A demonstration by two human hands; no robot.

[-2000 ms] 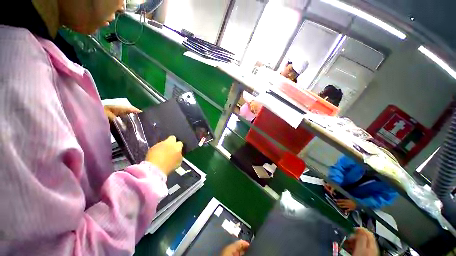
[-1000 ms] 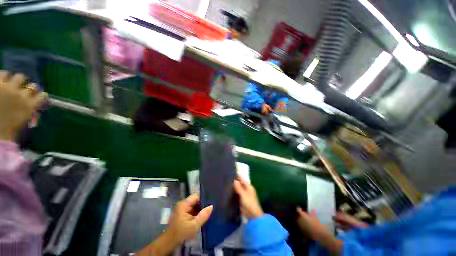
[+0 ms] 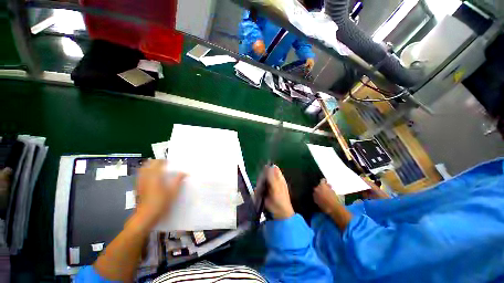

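Observation:
My left hand (image 3: 157, 190) is blurred and lies at the left edge of a white separator sheet (image 3: 207, 174), its fingers over the sheet. The sheet lies on a stack of covers in front of me. My right hand (image 3: 278, 192) grips a dark tablet back cover (image 3: 267, 166), which stands nearly edge-on and blurred, just right of the sheet. Left of my left hand, another tablet back cover (image 3: 102, 207) lies inner face up on white sheets, with several white patches. My left hand hides part of its right side.
A stack (image 3: 25, 188) stands at the far left. A person in blue on the right holds a white sheet (image 3: 338, 171). A pale rail (image 3: 221, 111) crosses the green bench (image 3: 110, 116). Beyond it are a red bin (image 3: 160, 44), a black pile (image 3: 102, 69) and another person in blue.
The view has swung right and down. The cover held upright between both hands is now in my right hand alone, turned edge-on. My left hand has moved onto a white sheet.

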